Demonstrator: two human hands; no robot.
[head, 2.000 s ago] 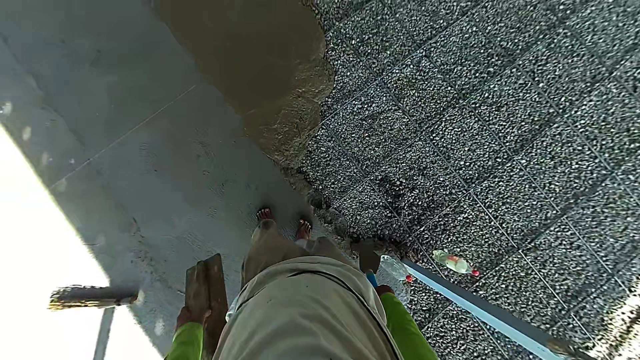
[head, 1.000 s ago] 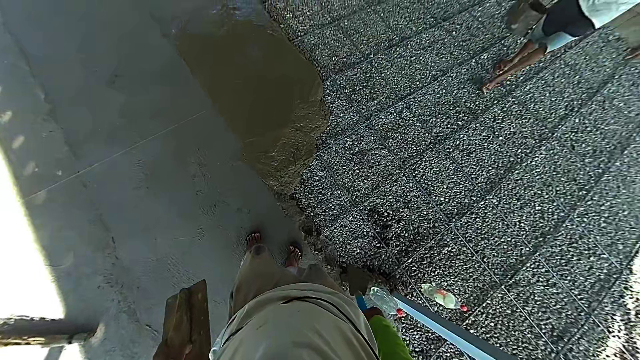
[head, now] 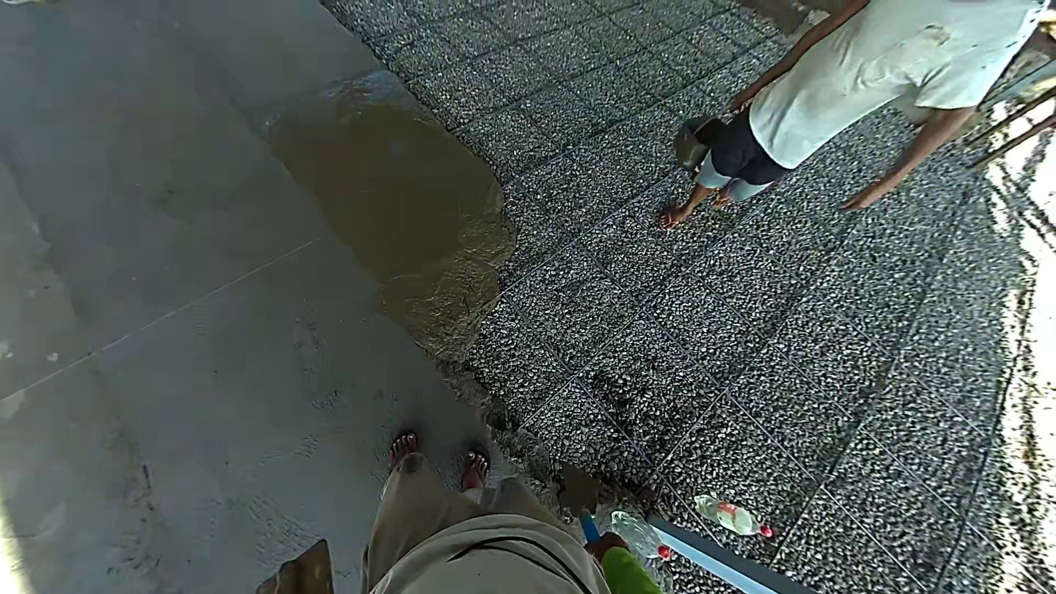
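Note:
My right hand (head: 608, 544) is at the bottom, at the end of a green sleeve, closed on the blue handle of a trowel (head: 579, 492) with a flat, mud-coloured blade. A wooden board (head: 300, 571) shows at the bottom edge, left of my legs; my left hand is out of view. Beside my right hand lie a clear plastic bottle (head: 635, 532) with a red cap and a long blue-grey bar (head: 718, 563). Wet brown mortar (head: 404, 206) covers part of the floor ahead, between smooth grey concrete (head: 190, 363) and gravel.
Gravel crossed by a grid of thin bars (head: 701, 330) spreads to the right. A second plastic bottle (head: 730, 515) lies on it. At the upper right a co-worker (head: 833, 91) in a light shirt stands bent on the gravel, beside a dark bucket (head: 697, 142).
The view has shifted to the right. The co-worker, only partly visible at the upper right a second ago, now shows much more fully. My left hand, seen at the wooden board before, has left the view.

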